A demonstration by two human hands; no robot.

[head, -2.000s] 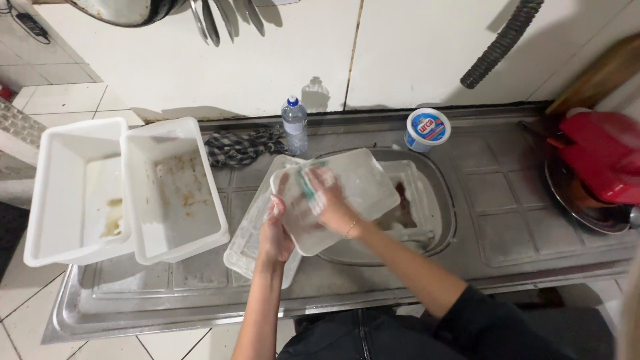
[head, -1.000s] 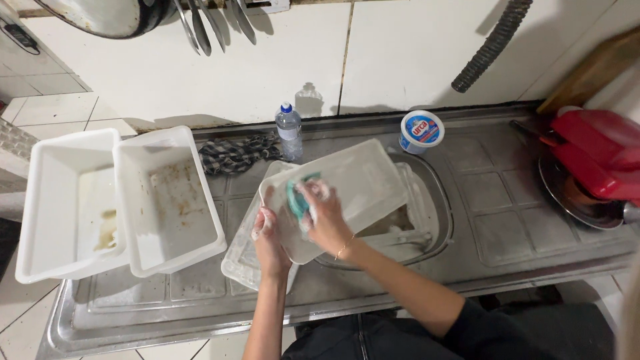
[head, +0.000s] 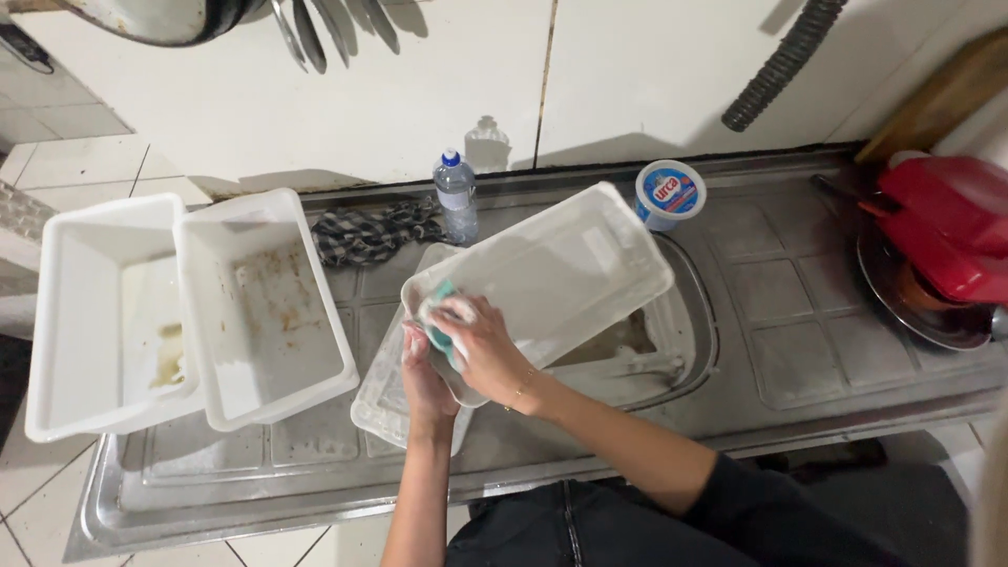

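Note:
A translucent white plastic lid (head: 551, 276) is tilted over the sink's left side. My left hand (head: 425, 378) grips its left end. My right hand (head: 484, 346), covered in suds, presses a green sponge (head: 442, 315) on the lid's left corner. Beneath my hands, another whitish lid (head: 376, 402) lies on the steel drainboard. Soapy white plastic pieces (head: 669, 354) rest in the sink basin (head: 713, 339), partly hidden by the held lid. Two white plastic bins stand on the left: the outer one (head: 75, 315) has a yellowish puddle, the inner one (head: 268, 315) brown stains.
A clear bottle with a blue cap (head: 457, 201) stands by the wall beside a checkered cloth (head: 374, 232). A plastic tub (head: 669, 193) is behind the basin. A pan (head: 906, 291) with red items (head: 953, 224) sits at right. A corrugated hose (head: 780, 67) and utensils (head: 309, 35) hang above.
My right hand has moved the sponge toward the lid's left end. The held lid is now tilted with its right end raised toward the wall.

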